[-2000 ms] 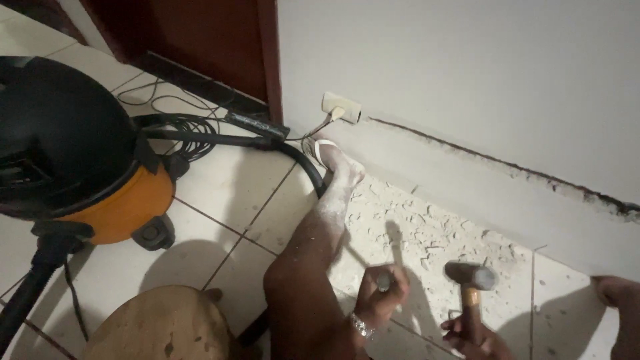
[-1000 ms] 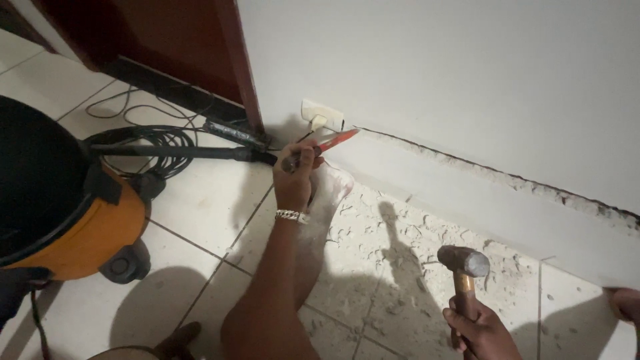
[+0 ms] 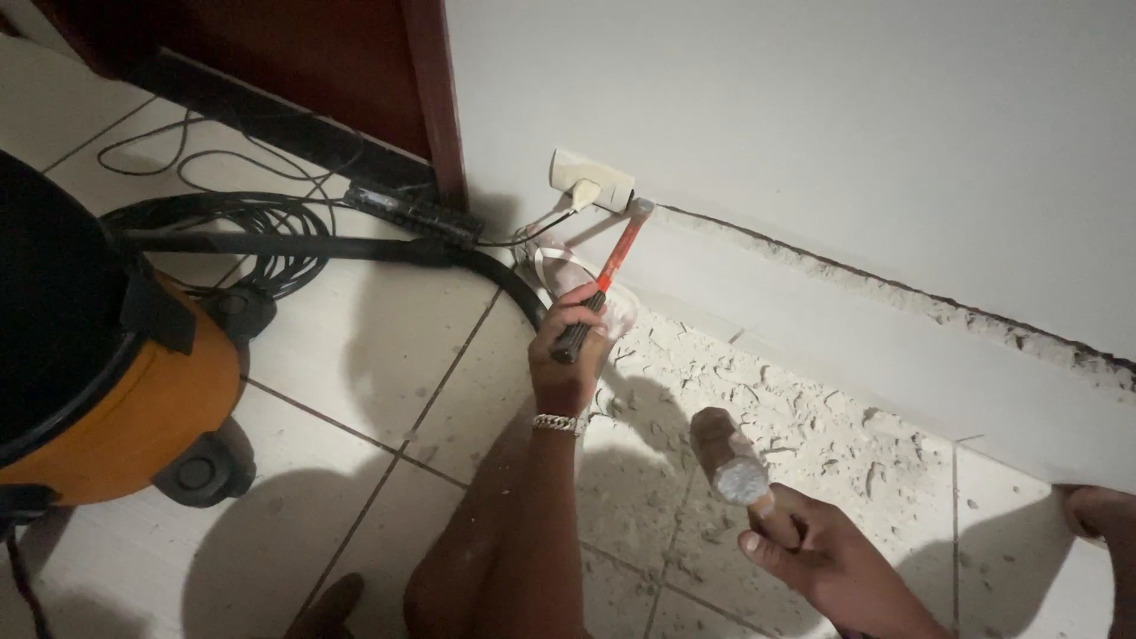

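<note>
My left hand (image 3: 572, 342) grips the dark ribbed end of a chisel (image 3: 626, 244) with a red shank. The chisel's flat tip touches the white wall (image 3: 754, 151) just right of a wall socket (image 3: 593, 180) with a pale plug in it. From there a narrow groove (image 3: 852, 271), ragged at its lower edge, runs right along the wall. Lower right, my right hand (image 3: 821, 550) holds a club hammer (image 3: 729, 457) by its wooden handle, the metal head raised over the floor and apart from the chisel.
Plaster debris (image 3: 799, 417) lies on the tiled floor along the wall. An orange and black vacuum cleaner (image 3: 151, 390) stands at left, its black hose (image 3: 355, 248) passing coiled cables (image 3: 288, 253) and a power strip (image 3: 413, 213). A dark red door (image 3: 302, 62) is behind. My feet flank the debris.
My left hand has brought the chisel up from low over the floor to the wall beside the socket. The hammer has come closer to the left hand since a second ago.
</note>
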